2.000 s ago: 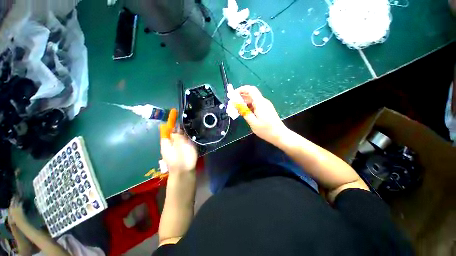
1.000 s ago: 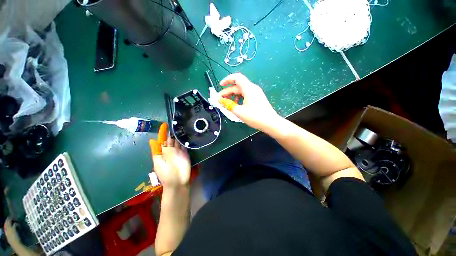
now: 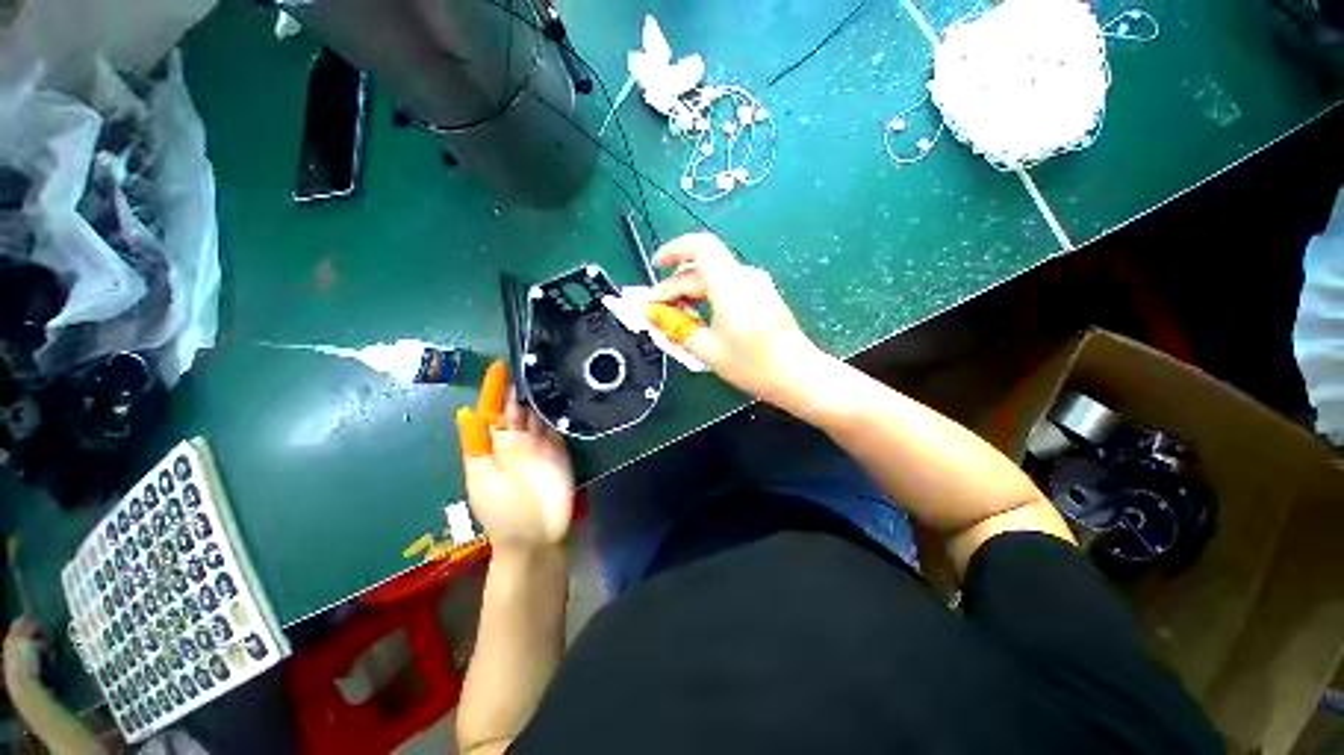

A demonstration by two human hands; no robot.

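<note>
The black housing (image 3: 568, 387) lies on the green bench near its front edge, with a light ring in its middle and small white beads around its rim. My left hand (image 3: 519, 469) is beside its left side, palm up, with orange finger cots; its fingertips are close to the housing, and it holds nothing that I can see. My right hand (image 3: 733, 322), with an orange cot, holds a white tissue (image 3: 637, 308) against the housing's right rim. A black bar (image 3: 512, 317) stands along the left side; another (image 3: 638, 245) shows beyond the right hand.
A glue bottle (image 3: 434, 364) lies left of the housing. A large dark cylinder (image 3: 534, 140), a phone (image 3: 330, 130), a white wire string (image 3: 725, 143) and a wire bundle (image 3: 1020, 81) lie farther back. A parts tray (image 3: 174, 593) and bagged parts (image 3: 111, 221) are left, a carton (image 3: 1253, 546) right.
Since the first frame, my left hand has turned palm up beside the housing. The tissue in my right hand has moved from the housing's right side to its upper right rim.
</note>
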